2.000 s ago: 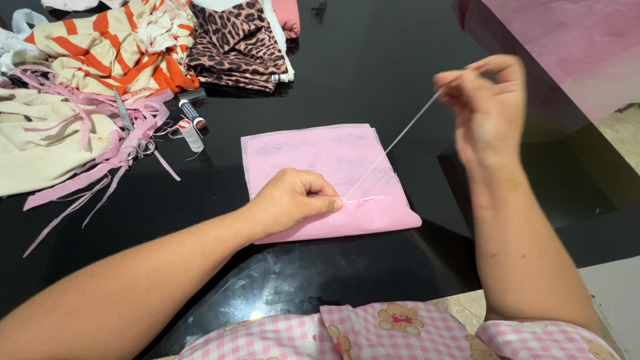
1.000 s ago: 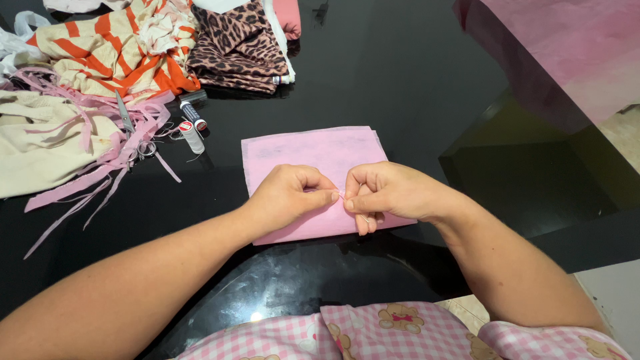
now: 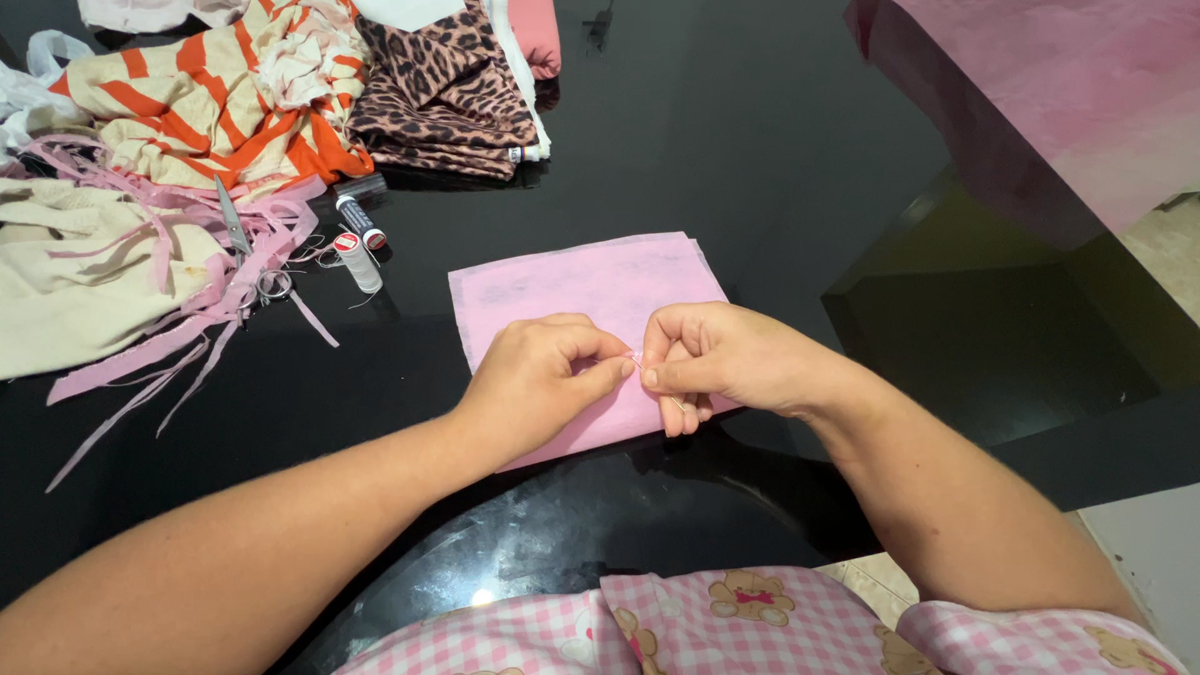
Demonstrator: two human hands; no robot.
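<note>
A pink fabric piece (image 3: 581, 281) lies flat on the glossy black table, partly under both hands. My left hand (image 3: 553, 375) pinches a bit of this fabric between thumb and forefinger, near its middle. Close beside it on the right, my right hand (image 3: 703, 361) holds a thin sewing needle (image 3: 637, 363) whose tip end is at the pinched fabric. Thread is hard to make out between the fingers. Part of the fabric's near edge is hidden by the hands.
Left of the fabric stand a white thread spool (image 3: 359, 265) and a dark-labelled tube (image 3: 360, 221). Scissors (image 3: 232, 220) lie among pink fabric strips (image 3: 141, 361). Behind are orange-striped cloth (image 3: 206, 94), folded leopard-print fabric (image 3: 450, 94) and, at right, pink sheet material (image 3: 1059, 84).
Two seconds ago my right hand was raised to the right with a taut thread; it has since come down beside my left hand, which has stayed at the fabric.
</note>
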